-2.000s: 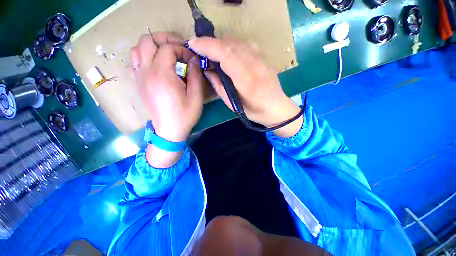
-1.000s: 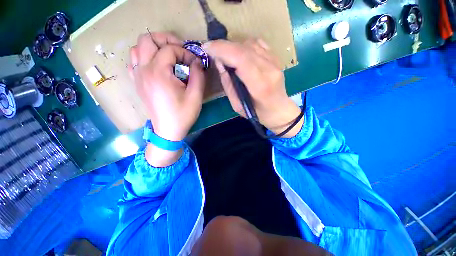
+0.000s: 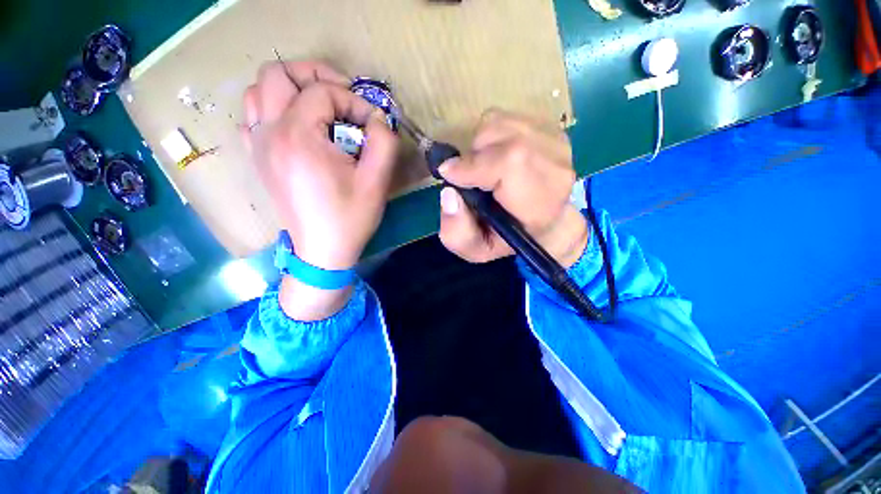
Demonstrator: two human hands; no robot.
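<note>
My left hand (image 3: 324, 159), with a blue wrist strap (image 3: 314, 274), holds a round housing (image 3: 375, 95) at its fingertips, over the tan board (image 3: 464, 58). A small white battery pack (image 3: 347, 138) shows between its thumb and fingers. A thin solder wire (image 3: 281, 64) sticks up from the same hand. My right hand (image 3: 512, 178) grips the black handle of a soldering iron (image 3: 512, 232). The iron's metal barrel points up-left and its end is at the housing's lower right edge; exact tip contact cannot be told.
Another battery pack (image 3: 178, 146) lies on the board's left side. Round housings (image 3: 127, 181) stand at the left, others (image 3: 742, 52) at the upper right. A solder spool (image 3: 41, 185) and ribbed clear stack (image 3: 58, 318) are far left. A white disc (image 3: 659, 58) with cable is at right.
The right hand has moved right and down and turned the iron, whose barrel end now meets the housing from the lower right. The left hand has barely moved; the housing shows more than in the oldest frame.
</note>
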